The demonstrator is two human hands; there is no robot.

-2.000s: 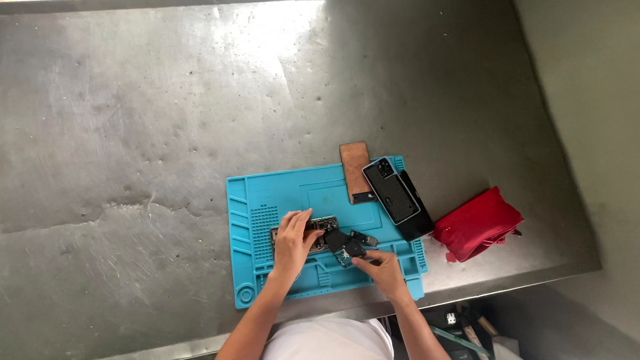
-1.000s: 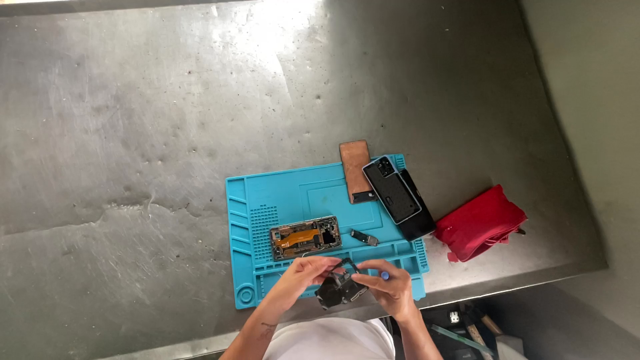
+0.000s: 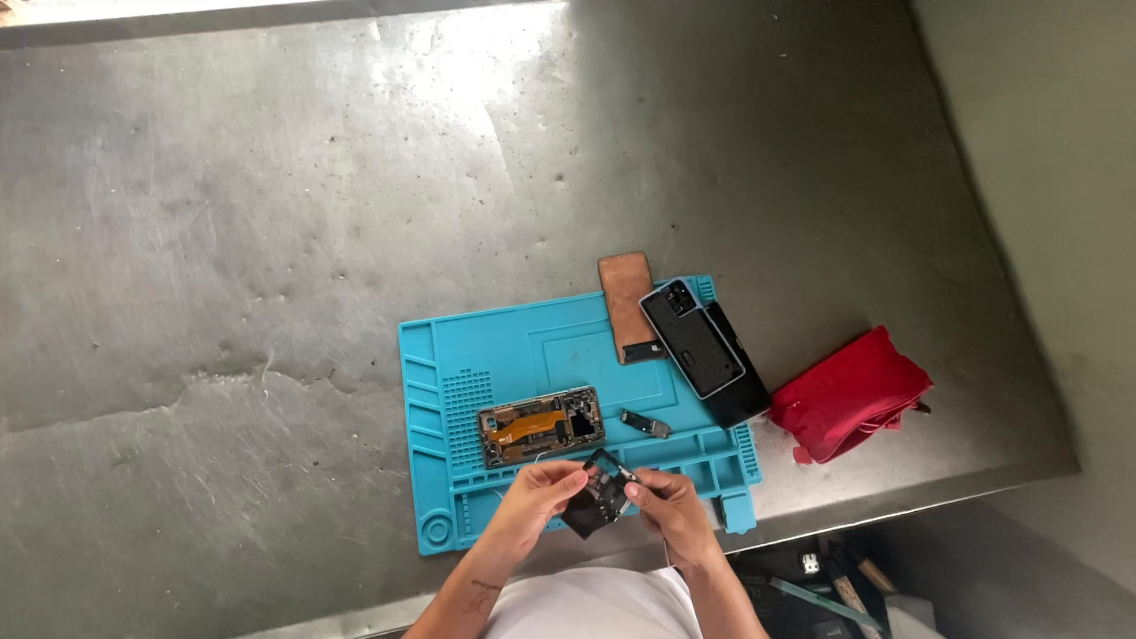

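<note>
Between my two hands, over the front edge of a blue silicone repair mat (image 3: 479, 342), is a black phone inner cover (image 3: 596, 508) with a frame-like opening. My left hand (image 3: 541, 497) pinches its upper left side, and my right hand (image 3: 672, 510) grips its right side. Just beyond my left hand an opened phone chassis (image 3: 540, 427) lies on the mat, with an orange flex cable (image 3: 527, 428) across it. A small dark phone module (image 3: 646, 423) rests to the right of the chassis.
At the mat's upper right lie a brown phone-sized panel (image 3: 626, 297), a phone back cover (image 3: 694, 342) and a black flat case or box (image 3: 744, 390) under it. A red fabric pouch (image 3: 848, 395) sits right of them on the metal table (image 3: 266, 222). Tools (image 3: 825, 595) lie below the table edge.
Two seconds ago my left hand was at the phone chassis; it then moved toward my body. The black cover is now held between both hands, and the small module lies apart on the mat.
</note>
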